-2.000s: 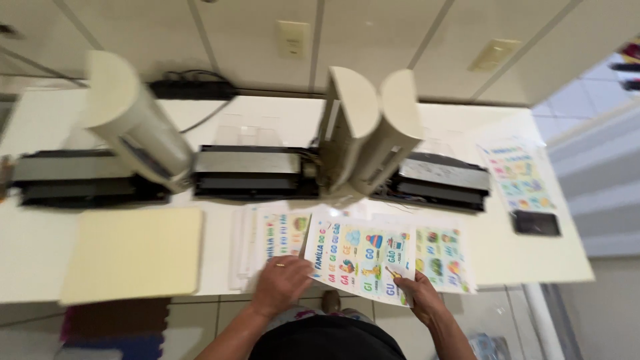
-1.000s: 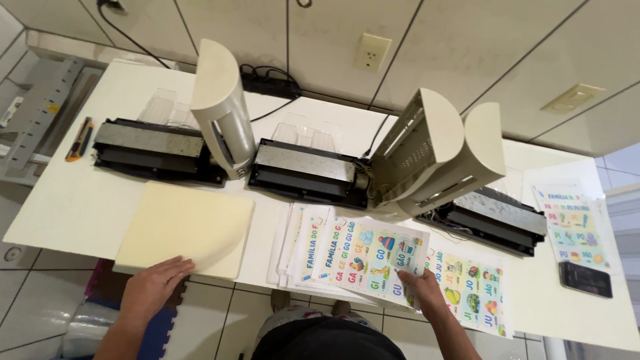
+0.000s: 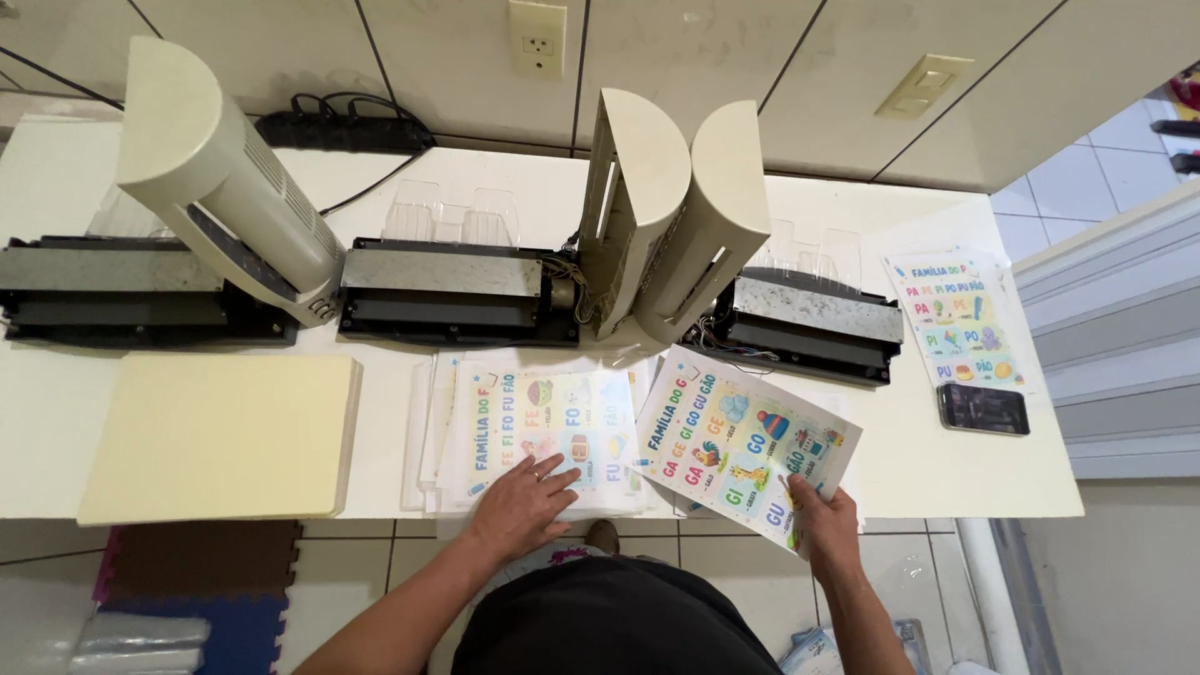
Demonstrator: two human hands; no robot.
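My right hand (image 3: 823, 520) grips the lower right edge of a printed syllable sheet (image 3: 750, 445) with colourful pictures, thumb on top. That sheet is tilted, raised to the right of a stack of similar sheets in clear film (image 3: 548, 427). My left hand (image 3: 525, 502), a ring on one finger, rests with spread fingers on the near edge of the stack's top sheet. Further left lies a thick stack of pale yellow sheets (image 3: 220, 436). Behind the papers stand three laminating machines (image 3: 455, 291) with their covers raised, their black bases and metal plates exposed.
A smartphone (image 3: 983, 409) touches another printed sheet (image 3: 961, 323) at the right end of the white table (image 3: 1041, 469). A black power strip (image 3: 342, 131) with cables sits along the tiled wall. Plastic-wrapped packs (image 3: 141, 642) and foam mats (image 3: 202, 562) are on the floor at left.
My left hand has moved from the yellow stack to the printed stack. The sheet in my right hand has shifted right and turned, uncovering the sheet beneath.
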